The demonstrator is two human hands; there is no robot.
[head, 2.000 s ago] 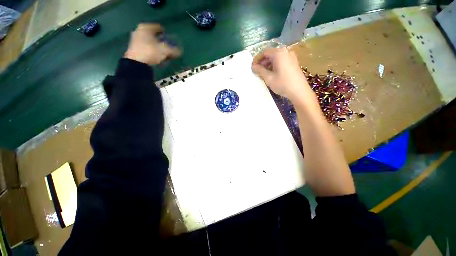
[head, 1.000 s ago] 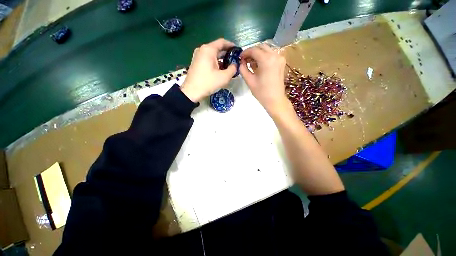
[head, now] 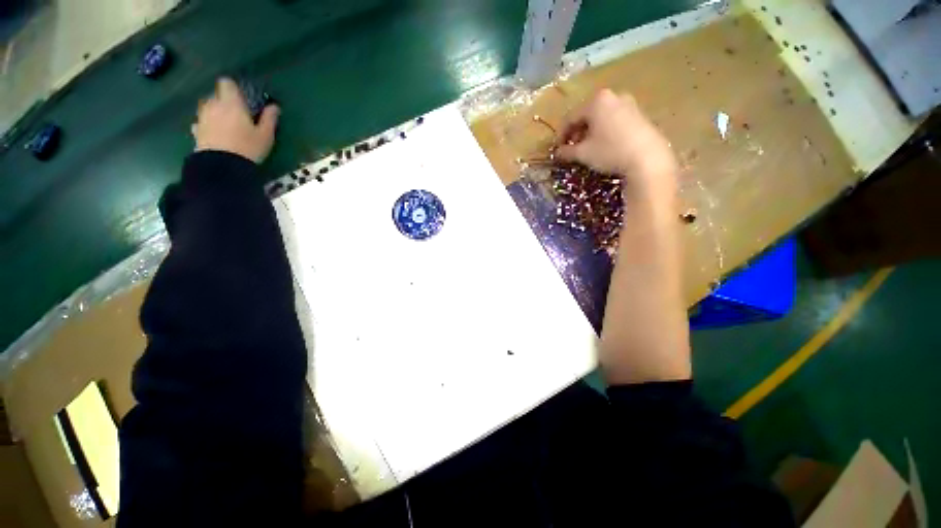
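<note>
One round blue unit [head: 419, 215] lies flat on the white work board [head: 439, 320], face up. My left hand [head: 232, 124] is over the green belt with its fingers and thumb around another dark-blue unit [head: 254, 96]. My right hand [head: 607, 134] is at the upper edge of the pile of small wired components [head: 586, 206], fingertips close together among reddish strands. Whether it grips one is not clear. My right forearm hides part of the pile.
More blue units [head: 155, 62] sit on the green conveyor belt [head: 351, 67]. Small black bits [head: 335, 163] line the board's far edge. A pale metal upright [head: 547, 41] stands ahead. A blue bin [head: 758, 289] is at lower right, a yellow-and-black pad [head: 91, 443] at left.
My left hand has moved from above the board out left over the belt, with a blue unit at its fingers. My right hand has left that unit and moved right to the pile.
</note>
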